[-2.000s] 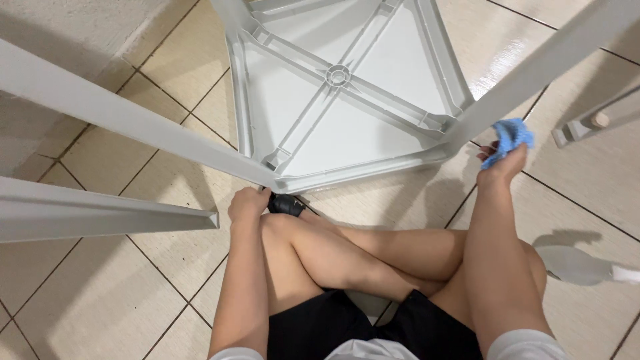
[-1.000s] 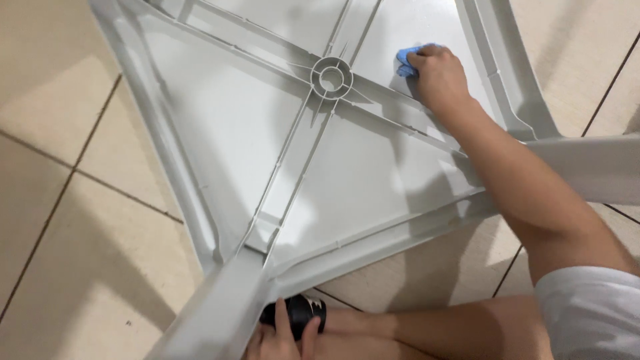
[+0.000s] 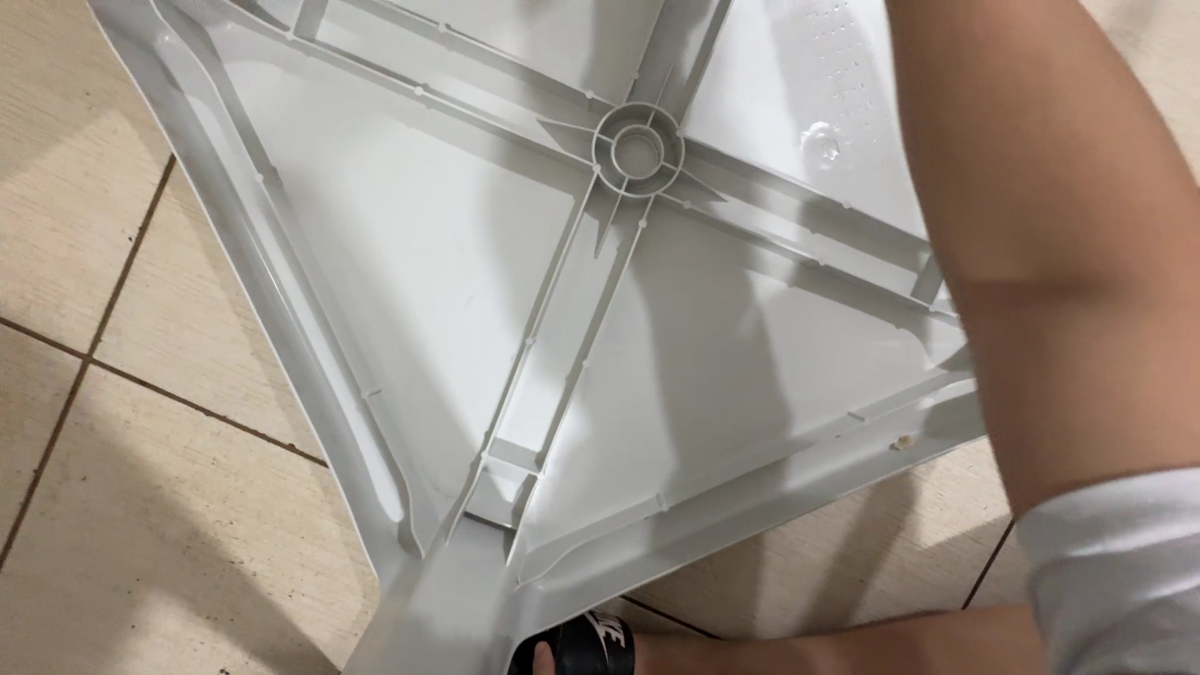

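Observation:
The underside of an upturned pale grey plastic table (image 3: 412, 234) fills most of the head view, with crossing ribs that meet at a round hub (image 3: 638, 150). One table leg (image 3: 441, 600) rises toward the camera at the lower left corner of the top. My right forearm reaches up along the right side, over the table's edge; the right hand is beyond the top of the view. Of my left hand (image 3: 544, 658) only a fingertip shows, beside a black sandal (image 3: 595, 645) at the bottom edge. The blue cloth is out of view.
Beige floor tiles (image 3: 187, 375) with dark joints lie around the table. A small light crumb (image 3: 902, 442) sits on the table's lower right rim. My bare lower leg (image 3: 844, 647) runs along the floor below that rim.
My right hand, seen holding the blue cloth on the table's underside, has gone out of view past the top. My left hand has mostly dropped below the bottom edge. The view is closer than two seconds ago.

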